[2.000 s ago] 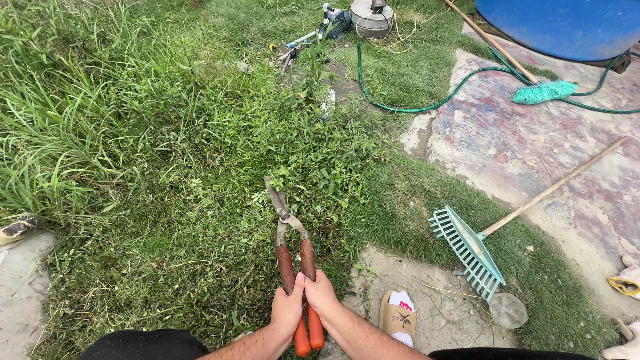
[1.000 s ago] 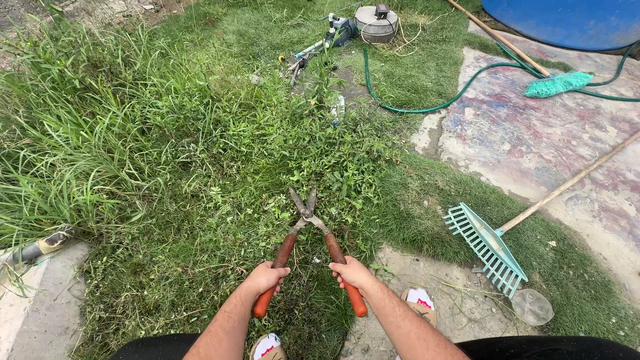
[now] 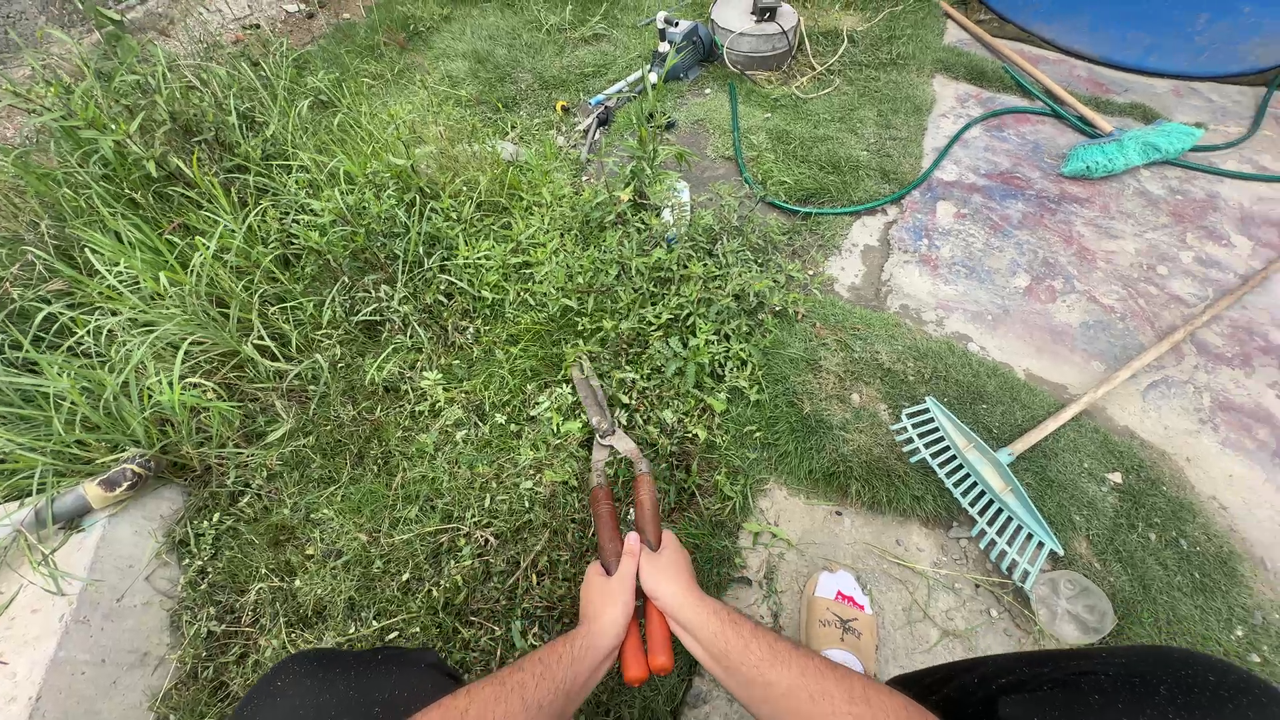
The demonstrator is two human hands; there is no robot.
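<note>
A pair of hedge shears (image 3: 607, 432) with worn metal blades and orange-brown handles points away from me over the low weeds. My left hand (image 3: 608, 592) is closed around the left handle, and my right hand (image 3: 668, 577) around the right one. The hands touch, and the handles lie close side by side, with their orange ends showing below. The blades are nearly together, their tips among green leaves (image 3: 640, 340). Tall grass (image 3: 130, 260) grows to the left of the shears.
A light-green plastic rake (image 3: 985, 480) lies at right beside a clear plastic container (image 3: 1073, 607). Farther back are a green hose (image 3: 850, 210), a teal broom (image 3: 1130, 150), a pump (image 3: 685, 48) and a round concrete block (image 3: 755, 40). A pipe (image 3: 75, 500) lies at left, and my sandalled foot (image 3: 838, 620) stands on concrete.
One second ago the hands were apart with the shears spread; now they have come together and the blades have closed. Two seconds ago the hands were also together.
</note>
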